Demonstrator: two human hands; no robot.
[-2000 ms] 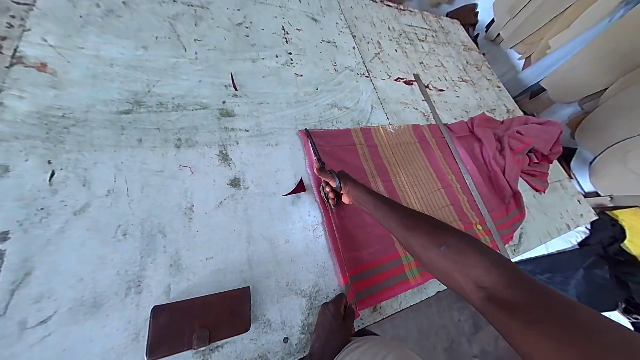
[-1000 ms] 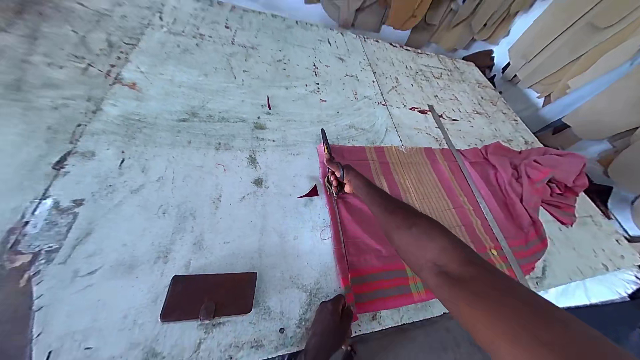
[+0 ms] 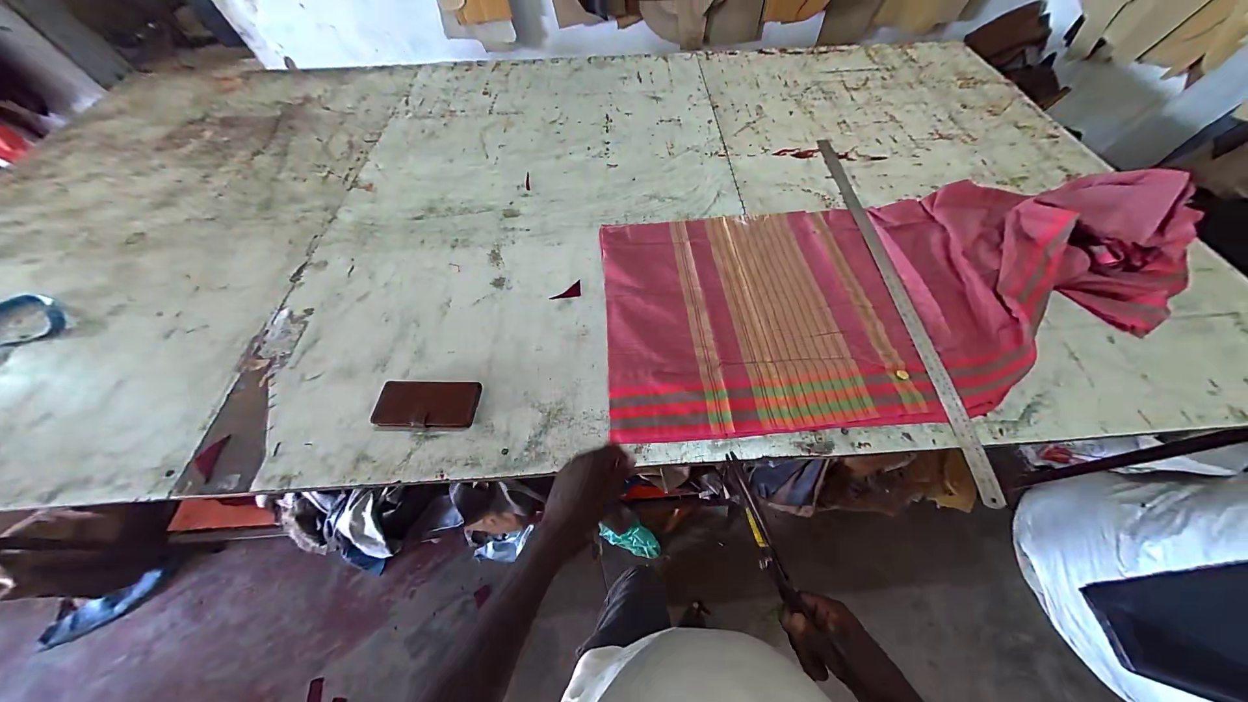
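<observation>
A pink striped cloth (image 3: pixel 663 322) lies flat on the table, its right part bunched up. A long metal ruler (image 3: pixel 907 307) lies across it and sticks out past the table's near edge. My left hand (image 3: pixel 590 483) is at the near left corner of the cloth; its fingertips are partly hidden, so whether it grips the cloth is unclear. My right hand (image 3: pixel 819 629) holds dark scissors (image 3: pixel 760 536) below the table edge, with the blades pointing up toward the cloth. A small yellow disc (image 3: pixel 902 374) rests on the cloth.
A brown leather wallet or case (image 3: pixel 427 405) lies left of the cloth on the worn tabletop (image 3: pixel 487 322). A dark red scrap (image 3: pixel 567 290) is near the cloth's left edge. Fabric pieces (image 3: pixel 361 522) are heaped under the table. A blue-edged ring-shaped object (image 3: pixel 29 317) is at far left.
My right hand with the scissors has moved from the cloth's left edge back toward my body, below the table edge. The view has shifted, showing more of the floor and table.
</observation>
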